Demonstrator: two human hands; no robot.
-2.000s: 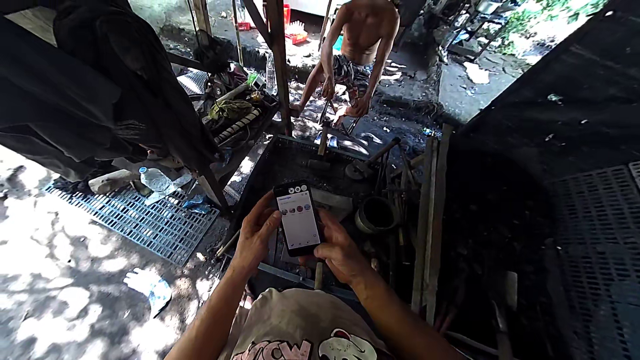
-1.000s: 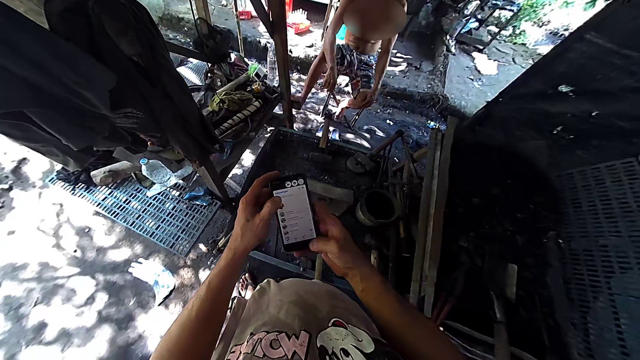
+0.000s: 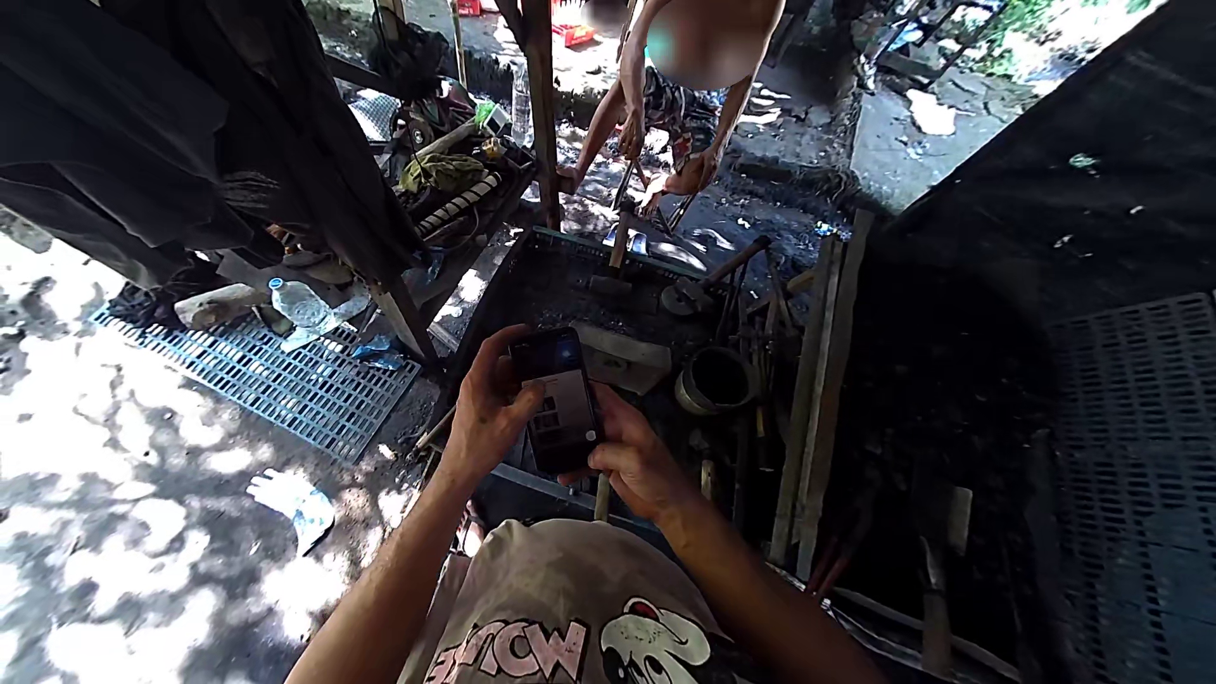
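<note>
A black smartphone (image 3: 559, 404) is held upright between both hands in front of my chest, its lit screen facing me. My left hand (image 3: 489, 408) grips its left edge, with the thumb over the screen. Around the lower right corner close the fingers and thumb of my right hand (image 3: 638, 456). Beneath and beyond the phone lie a pale flat block (image 3: 622, 356), a round pot (image 3: 714, 380) with a dark inside, and a hammer (image 3: 613, 271) on a dark, sooty work surface.
Long wooden boards (image 3: 819, 399) edge the surface on the right, beside tongs and rods. Another person (image 3: 703, 95) bends forward beyond it. At left are a wooden post (image 3: 543, 114), a plastic bottle (image 3: 299, 302) on a plastic grate (image 3: 285, 380), and a glove (image 3: 296, 503) on the ground.
The phone's screen shows a different, partly darker view. My left thumb has moved over the screen. The other person's hands have shifted a little.
</note>
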